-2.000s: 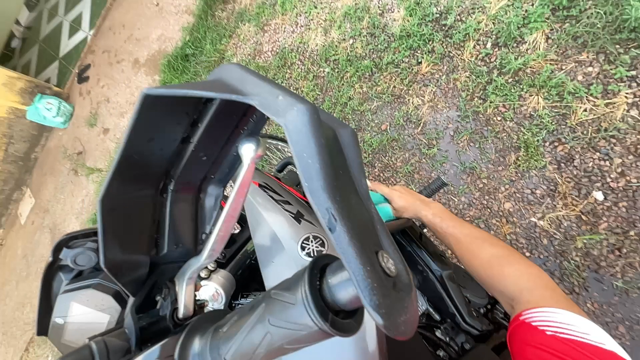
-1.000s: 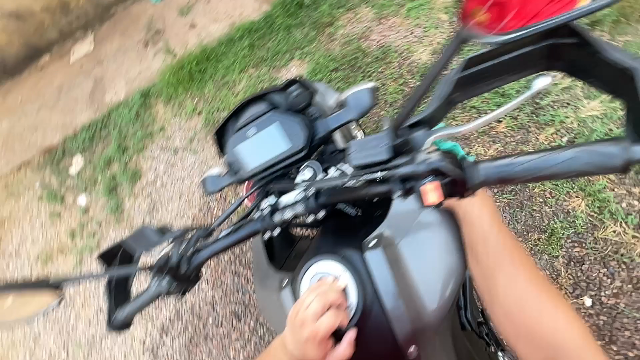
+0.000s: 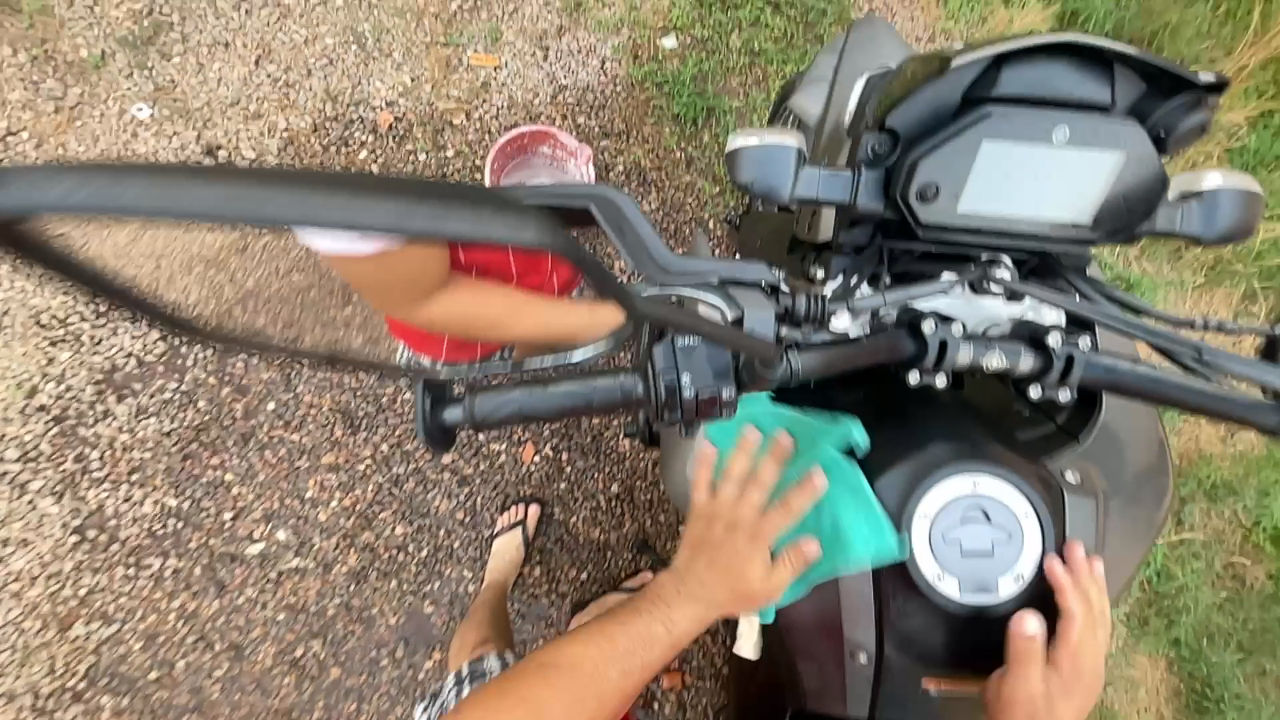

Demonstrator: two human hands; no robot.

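My left hand [image 3: 745, 530] lies spread, palm down, on a teal cloth [image 3: 845, 520] over the left side of the motorcycle's fuel tank [image 3: 900, 450]. The fuel cap [image 3: 977, 538], with its pale ring, is just to the right of the cloth. My right hand [image 3: 1060, 640] is beside the cap at its lower right, fingers a little apart, holding nothing; whether it touches the tank is unclear. Above the cloth are the left handlebar grip [image 3: 550, 400] and its switch housing [image 3: 693, 378].
A mirror [image 3: 350, 290] and a hand guard [image 3: 650, 235] jut out at the left. The instrument display [image 3: 1040, 180] stands at the upper right. A reddish bucket [image 3: 540, 155] sits on the gravel [image 3: 250, 540]. My sandalled foot [image 3: 515, 530] is at lower left.
The view has swung widely to the bike's other side. The teal cloth now lies spread on the tank under my left hand. My right hand has come onto or over the tank by the fuel cap.
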